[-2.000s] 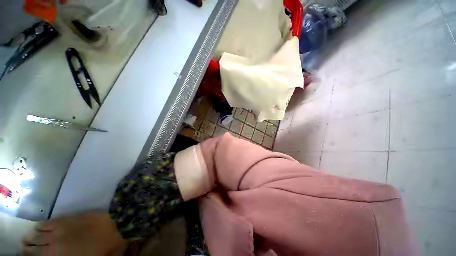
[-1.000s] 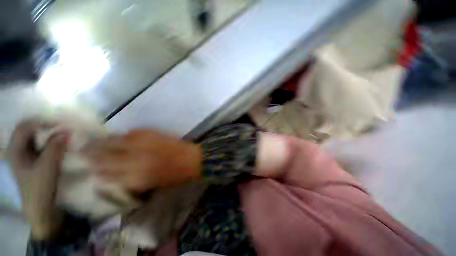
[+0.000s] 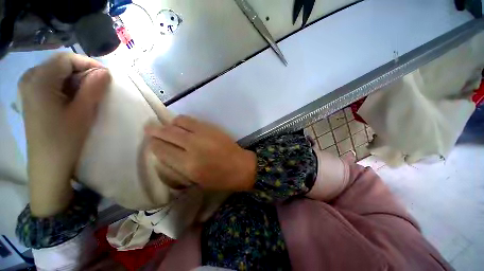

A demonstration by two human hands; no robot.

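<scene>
A cream fabric piece [image 3: 114, 143] lies on the machine bed between my hands and hangs over the table's front edge. My left hand [image 3: 66, 92] grips its far left part with curled fingers, just below the dark machine head [image 3: 95, 33]. My right hand [image 3: 199, 153] grips the fabric's right edge near the table edge; its fingertips are slightly blurred. A fold runs along the right edge towards the needle area. The presser foot area [image 3: 123, 36] with a red bit is in bright glare, beyond the fabric.
Tweezers [image 3: 264, 30] and black thread snips [image 3: 303, 10] lie on the bed at the top. A measuring tape [image 3: 339, 102] runs along the front edge. Cream pieces [image 3: 419, 114] hang at the right. A crumpled cream bundle [image 3: 130, 231] lies over red [image 3: 139, 255] below the table.
Both hands and the fabric were blurred in the middle frame and now show more clearly, with the fabric spread between them. The view has shifted; the machine head and needle area show more clearly.
</scene>
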